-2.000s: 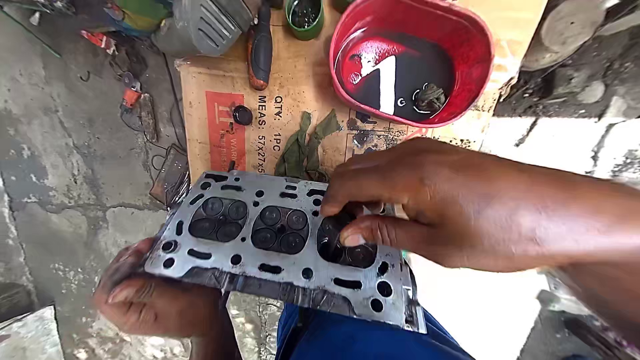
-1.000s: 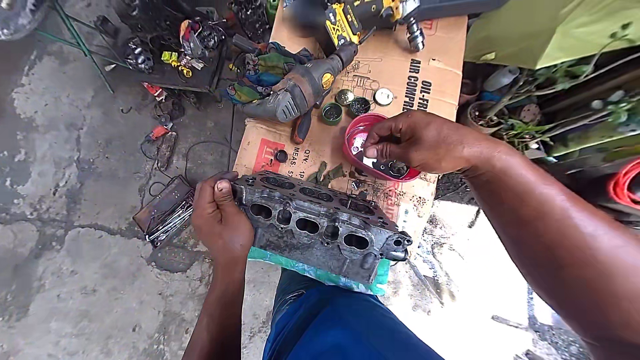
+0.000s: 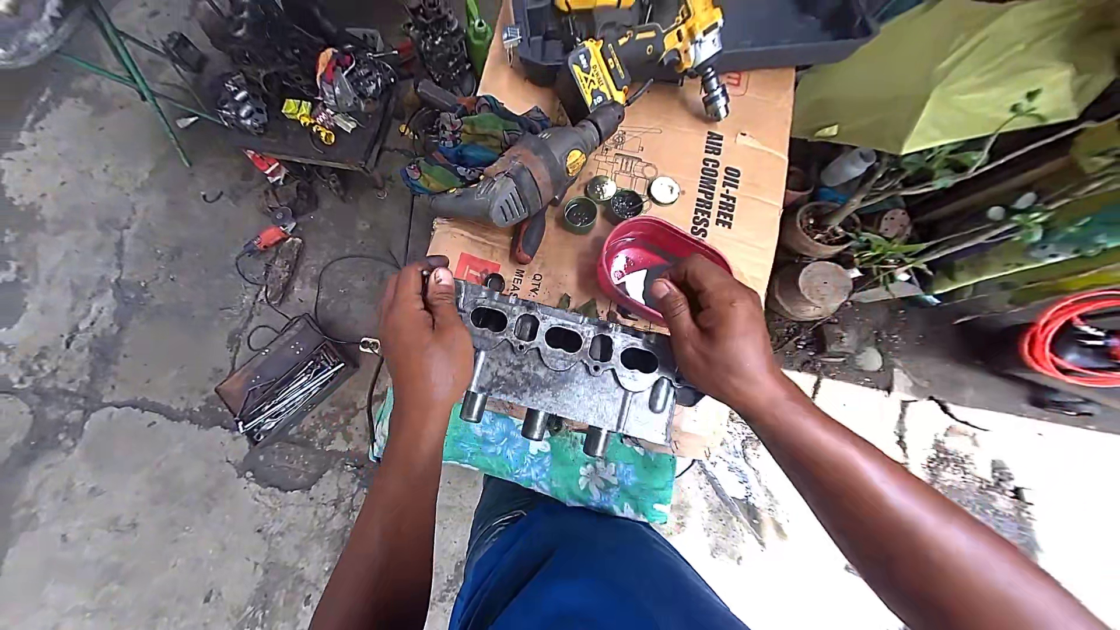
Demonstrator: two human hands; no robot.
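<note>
An engine cylinder head (image 3: 569, 376) of grey metal stands tilted at the front of the cardboard, its side with several oval ports facing up. My left hand (image 3: 429, 337) grips its left end. My right hand (image 3: 713, 328) is by its right end, thumb and fingers pinched on a small dark piece (image 3: 654, 284), perhaps a cloth or pad, over the rim of a red plastic bowl (image 3: 617, 236). The bowl holds liquid and something white. Several small round tins (image 3: 580, 213) are behind the bowl. A green floral cloth (image 3: 612, 479) lies under the near side of the cylinder head.
An angle grinder (image 3: 534, 171), a red and black handle (image 3: 528, 236) and a yellow cordless power tool (image 3: 599, 74) lie on the cardboard (image 3: 752, 175). A tray of long metal tools (image 3: 289, 385) is on the floor at left. Potted plants (image 3: 818, 227) and a coiled orange hose (image 3: 1072, 337) are at right.
My right hand has gone from the cylinder head's chambers to the bowl, then back toward its right end. The cylinder head has turned from its chamber face to its port side. The view has widened.
</note>
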